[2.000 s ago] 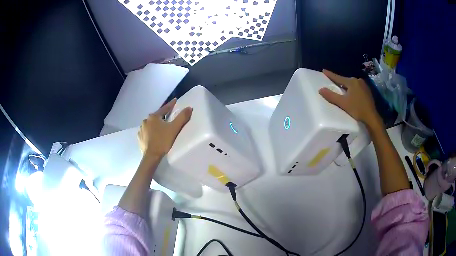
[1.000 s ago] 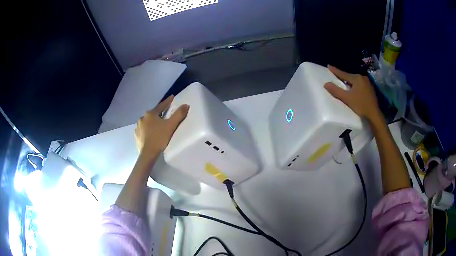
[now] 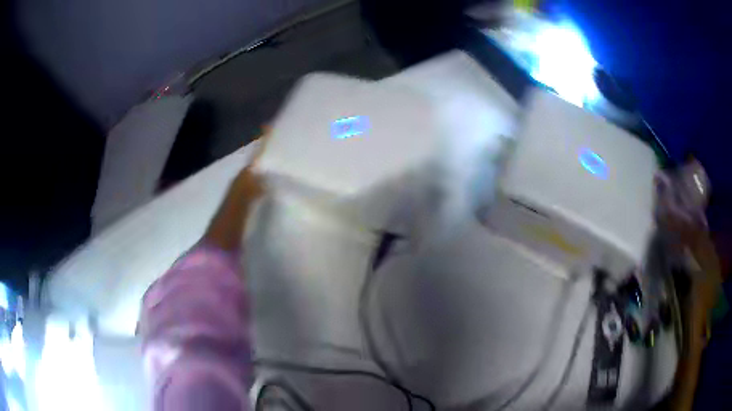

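The view is blurred. A white rounded projector (image 3: 349, 156) with a glowing blue mark on top is at the centre-left, with a black cable at its front side. My left hand (image 3: 247, 181) is at its left side, fingers mostly hidden behind it. A second white projector (image 3: 582, 172) with a blue ring and a yellow label is at the right. My right hand (image 3: 692, 233) is a smeared shape beside its right side; its fingers and any contact cannot be made out.
A dark remote control (image 3: 610, 345) with a white ring lies at the right. Black cables (image 3: 373, 313) run across the white table (image 3: 309, 289). A pale sheet (image 3: 136, 160) stands at the back left. Bright glare shows at the upper right and lower left.
The view has swung and blurred. Both projectors now show more of their tops, and the right one sits further right in the picture. The remote control has come into view; the projected pattern has gone.
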